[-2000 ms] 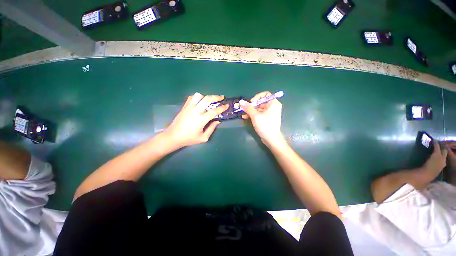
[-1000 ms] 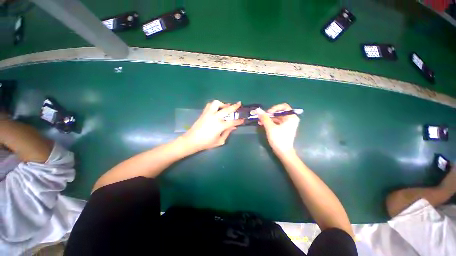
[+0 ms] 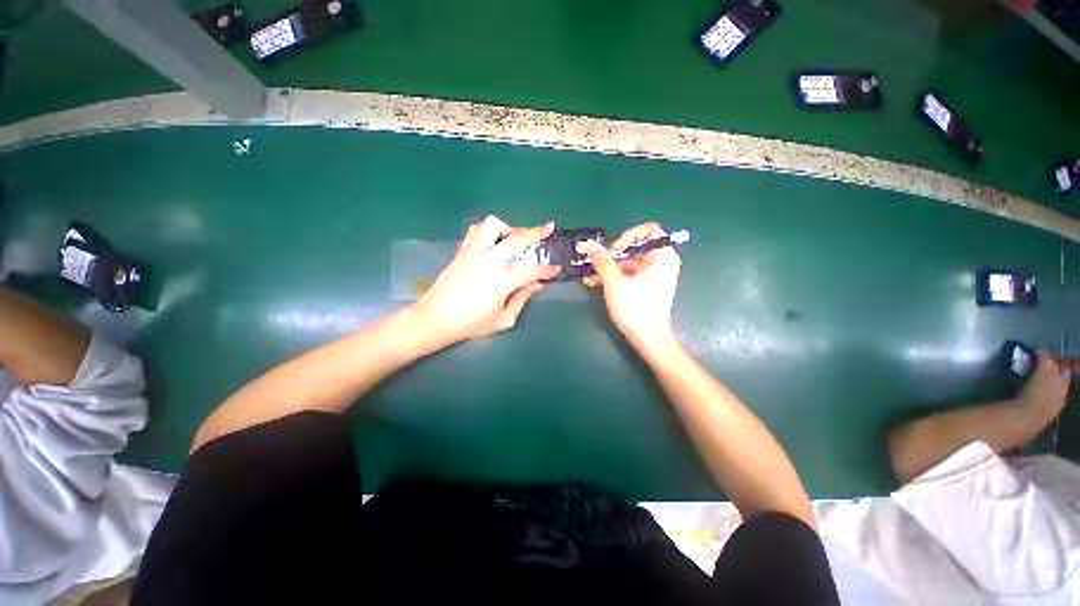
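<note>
A black phone unit [image 3: 577, 240] lies on the green worktop [image 3: 533, 414] in front of me, its left end partly covered by my fingers. My left hand [image 3: 483, 284] holds it from the left, fingers on its near and far edges. My right hand [image 3: 637, 279] is shut on a slim pen-like tool [image 3: 663, 243]. Its pale rear end points right, and its tip is at the right part of the phone, hidden by my fingers. A clear strip [image 3: 409, 263] lies flat under my left hand, with a small yellow patch [image 3: 422, 287] at its left end.
A pale metal edge strip [image 3: 497, 122] divides the worktop from the green belt, where several phones [image 3: 837, 90] lie. A grey post [image 3: 178, 53] stands at upper left. One phone [image 3: 101, 270] lies left, another [image 3: 1007, 288] right. People's arms show at left and right [image 3: 971, 436].
The whole view has shifted between frames. My hands stay at the phone, and the tool's angle has changed slightly. The neighbour's hand on the right is back in view beside a phone.
</note>
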